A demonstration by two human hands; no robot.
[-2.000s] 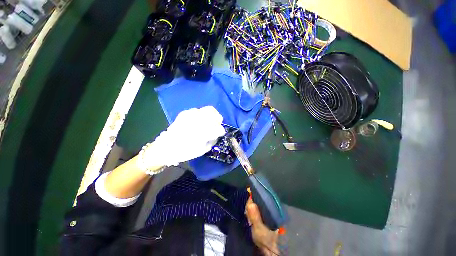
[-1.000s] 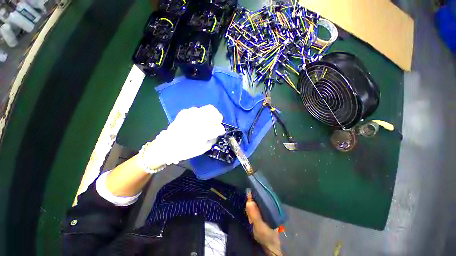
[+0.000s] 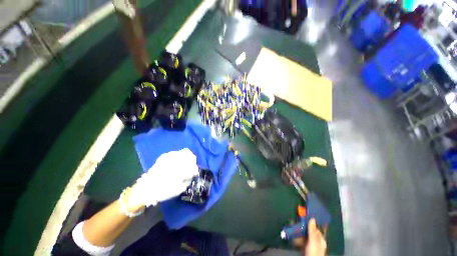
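Note:
A black housing (image 3: 199, 189) with shiny metal parts inside lies on the blue cloth (image 3: 173, 215). My left hand (image 3: 168, 176), in a white glove, is at its upper left side; the fingertips are hidden from view, and the glove covers part of the housing. My right hand (image 3: 314, 240), bare and blurred, holds the blue soldering gun (image 3: 315, 210) with an orange trigger at the lower right. Its long metal barrel points up and left, with its tip near the small round brown tin (image 3: 289, 173).
Several black housings (image 3: 173, 114) with yellow leads stand behind the cloth. A pile of wire leads (image 3: 228, 105), a black fan (image 3: 278, 137), cardboard (image 3: 290, 82) and dark pliers (image 3: 242, 162) lie on the green bench. A conveyor rail (image 3: 90, 155) runs along the left. A person (image 3: 273, 11) is partly visible at the top.
My right hand has moved the soldering gun right, away from the housing to the tin. My left hand remains at the housing. The camera view has shifted and shows more of the far bench and floor.

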